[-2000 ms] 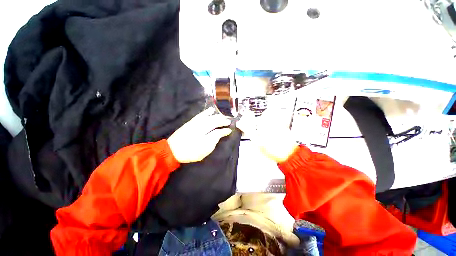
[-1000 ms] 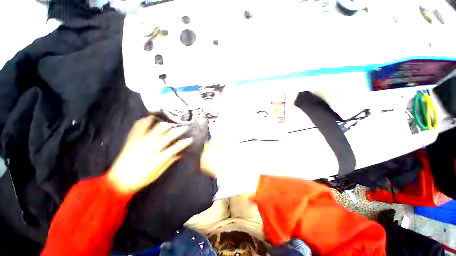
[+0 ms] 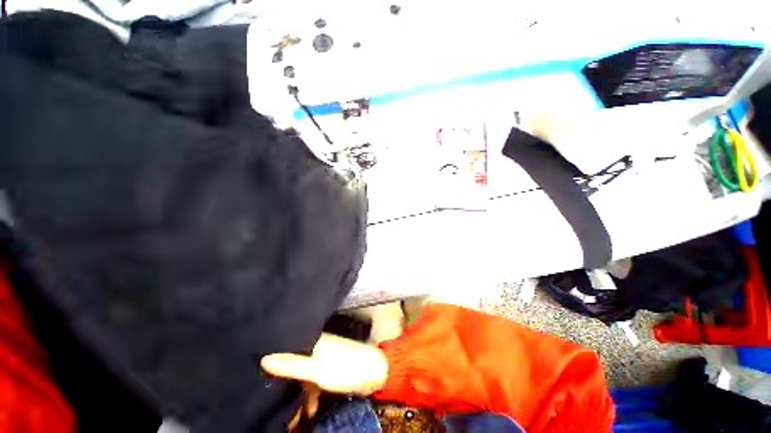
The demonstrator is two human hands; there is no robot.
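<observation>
The black fabric lies spread over the left of the machine bed, beside and below the needle area, and hangs over the front edge. My right hand is at its lower right edge, with one digit lying on top of the cloth and the others partly under it, pinching it. Of my left arm only the red sleeve shows at the left picture edge; my left hand cannot be made out, hidden by the fabric or outside the picture.
The white machine head spans the top, with a dark control panel. A phone, a black strip, a thin dark tool and green and yellow rings lie on the bed. Red and blue bins stand lower right.
The fabric has been spread out and drawn toward me over the front edge. My right hand has moved down and left onto its edge. My left hand has left the needle area and dropped from sight.
</observation>
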